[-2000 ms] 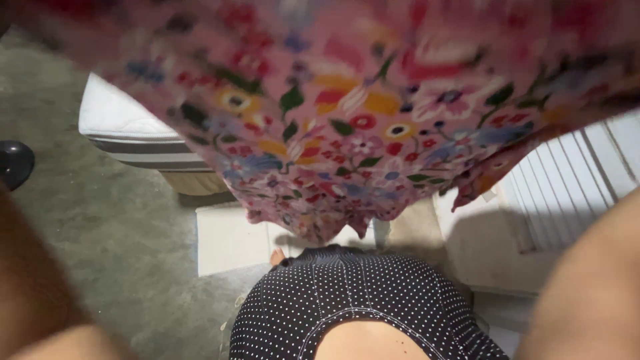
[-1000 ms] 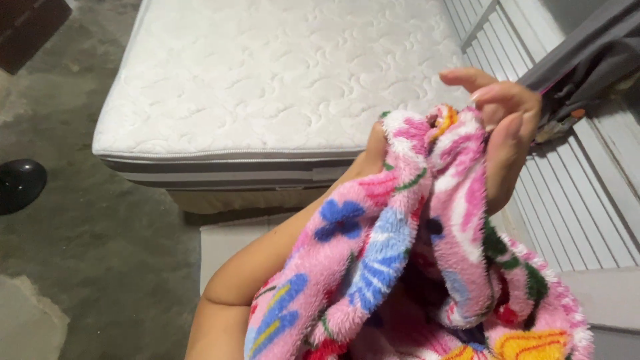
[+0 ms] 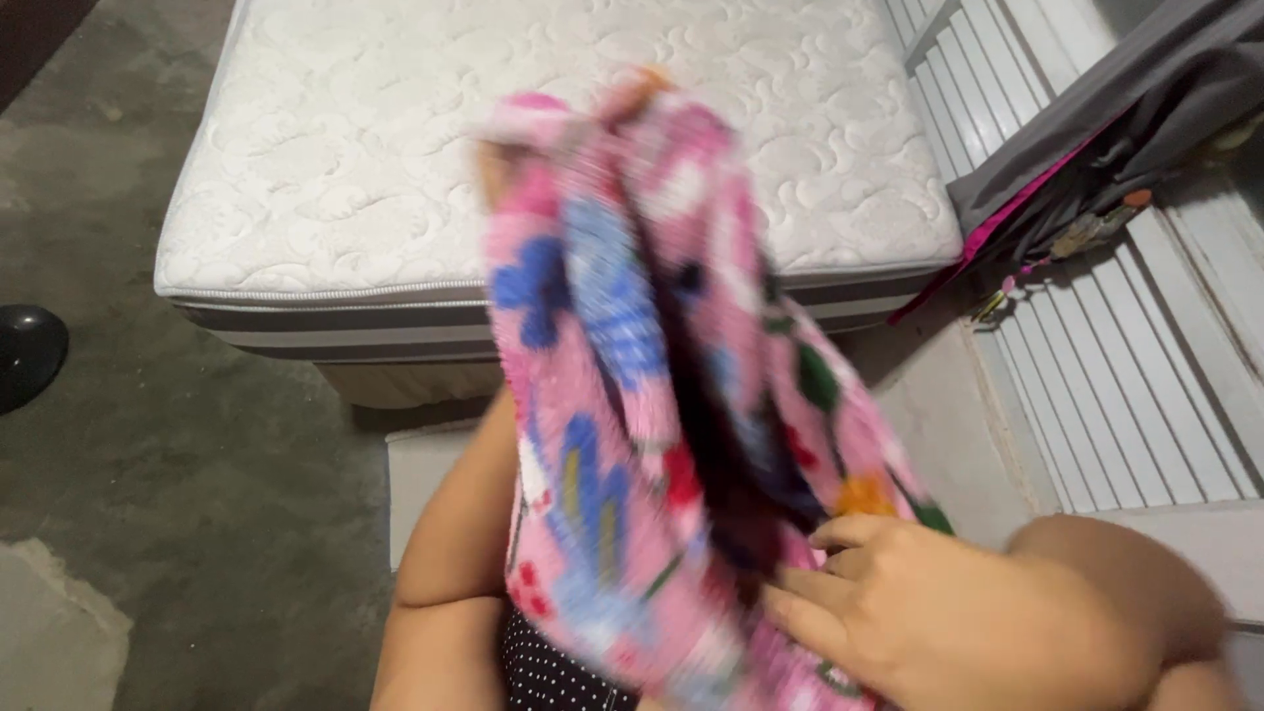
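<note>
A fluffy pink floral blanket [image 3: 612, 425], blurred and bunched into folds, hangs in front of me above my lap. At its top my left hand [image 3: 492, 176] is mostly hidden behind the cloth, gripping the gathered upper end; a blurred fingertip shows at the top. Lower right, my right hand [image 3: 859, 592] lies against the blanket's lower folds with its fingers slightly spread. Part of my black polka-dot clothing [image 3: 558, 667] shows below the cloth.
Beyond the blanket is a bare white quilted mattress [image 3: 346, 148] with grey striped sides. Louvred white panels [image 3: 1136, 385] and a grey curtain [image 3: 1057, 128] line the right. A round black object [image 3: 30, 355] stands on the concrete floor [image 3: 247, 533] at left; a pale mat [image 3: 420, 484] lies below the mattress.
The blanket, spread across the view two seconds ago, is now bunched. Since one second ago, my right hand has moved from its top down to the lower folds.
</note>
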